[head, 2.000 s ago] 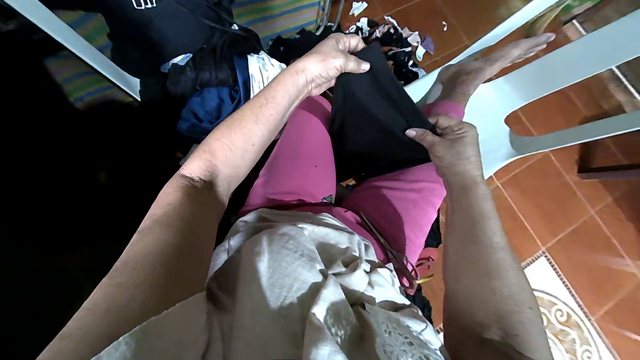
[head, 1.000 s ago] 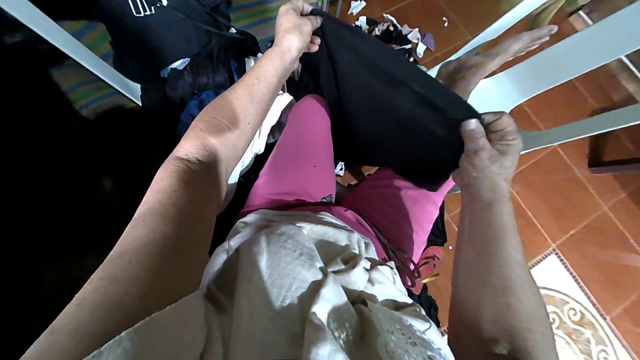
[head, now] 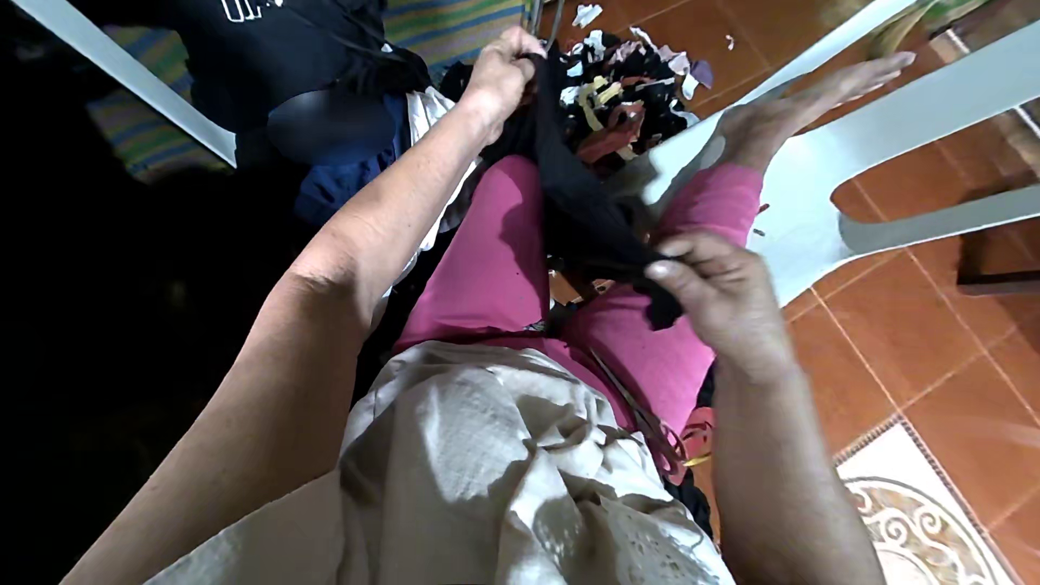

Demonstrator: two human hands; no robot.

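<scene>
A piece of black cloth (head: pixel 581 183) hangs in a slack, narrow fold between my two hands, above my pink-trousered legs. My left hand (head: pixel 502 77) pinches its far end, near the heap of scraps. My right hand (head: pixel 715 292) grips the near end between thumb and fingers, over my right thigh. A pair of scissors (head: pixel 642 410) rests on my lap beside the cream top (head: pixel 463 455). Part of the cloth's lower edge dangles under my right hand.
Beyond my knees lies a heap of cut fabric scraps (head: pixel 626 97) on the tiled floor. Dark clothes (head: pixel 284 57) and a blue garment (head: pixel 337 187) are piled at the left over a striped cloth (head: pixel 447 32). My bare foot rests on a white plastic chair (head: pixel 800 195) at the right.
The black cloth was spread wide between my hands a second ago and is now gathered into a narrow, slack fold. My right hand has moved inward and down towards my right thigh.
</scene>
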